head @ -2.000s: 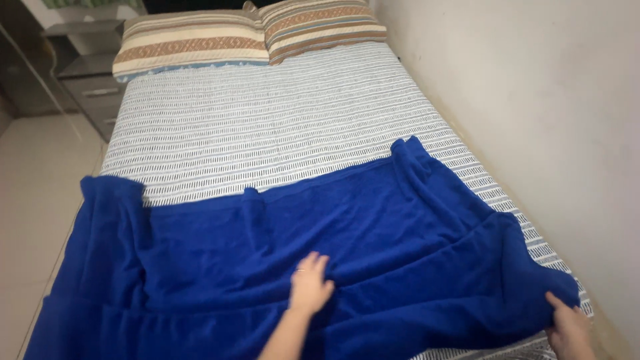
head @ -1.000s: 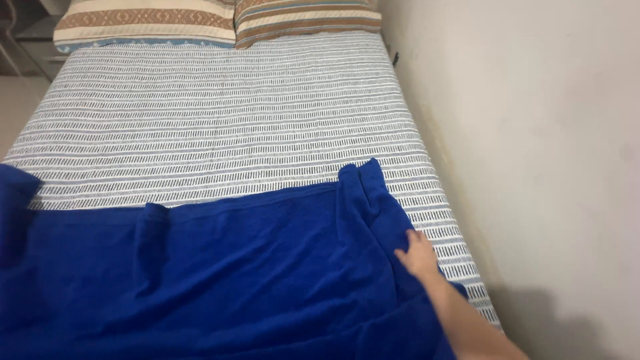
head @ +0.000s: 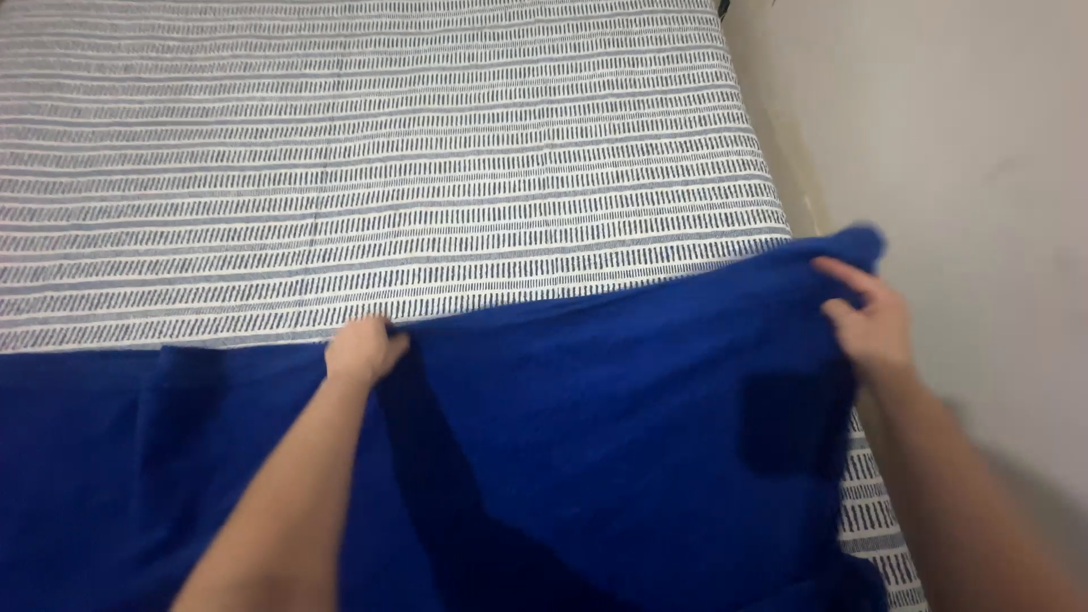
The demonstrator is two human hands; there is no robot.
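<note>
A blue blanket [head: 612, 442] covers the near part of a bed with a white and dark patterned bedspread [head: 408, 153]. My left hand [head: 364, 347] grips the blanket's far edge, left of the middle of the view. At the right, my right hand [head: 867, 323] holds the blanket's far right corner between thumb and fingers, lifted near the side of the bed. The blanket's edge stretches between the two hands. A soft fold stands in the blanket left of my left hand. The near end of the blanket runs out of view.
A pale wall [head: 960, 170] rises close along the bed's right side, with a narrow strip between it and the mattress. A small dark thing shows at the top, by the bed's far right edge.
My right hand has taken the blanket's far right corner and pulled it out toward the wall; the folds there have opened out. My left hand, out of view one second ago, now grips the edge.
</note>
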